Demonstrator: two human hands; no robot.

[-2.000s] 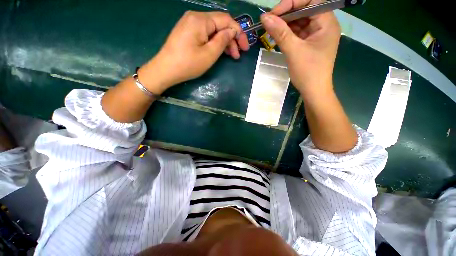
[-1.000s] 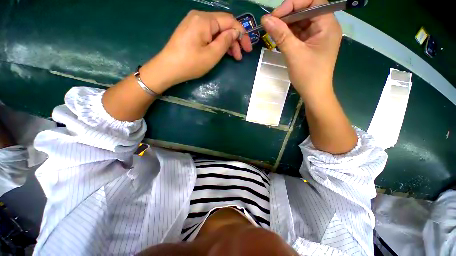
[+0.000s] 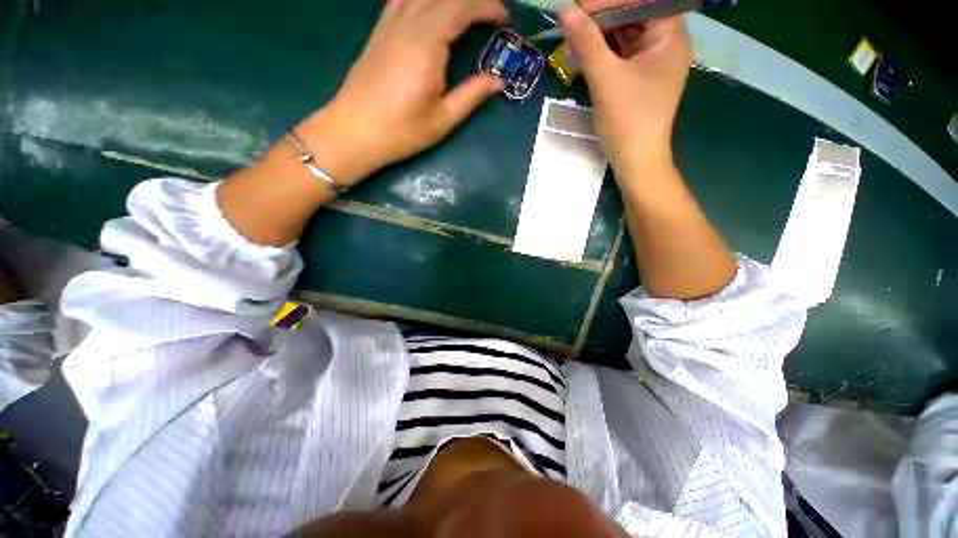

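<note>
An open watch case (image 3: 512, 64) with a silver rim and blue inside lies on the dark green worktop. A yellow battery (image 3: 564, 63) lies just right of it, partly behind my right hand. My left hand (image 3: 420, 84) is spread at the left of the case, its thumb and fingertips at the case's edge. My right hand (image 3: 630, 79) holds grey metal tweezers (image 3: 643, 13); their thin tip points left toward the case's upper right side. A white strip stack (image 3: 562, 189) lies below the battery.
A second white stack (image 3: 819, 215) lies at the right. Beyond the curved pale rail (image 3: 777, 74), another watch unit with a yellow battery (image 3: 886, 79) sits on the dark green belt. Parts of co-workers' white smocks (image 3: 840, 452) show at both lower sides.
My left hand has opened from its finger pinch and moved to the case's edge, uncovering the case. My right hand has shifted slightly left. The unit on the belt has moved left.
</note>
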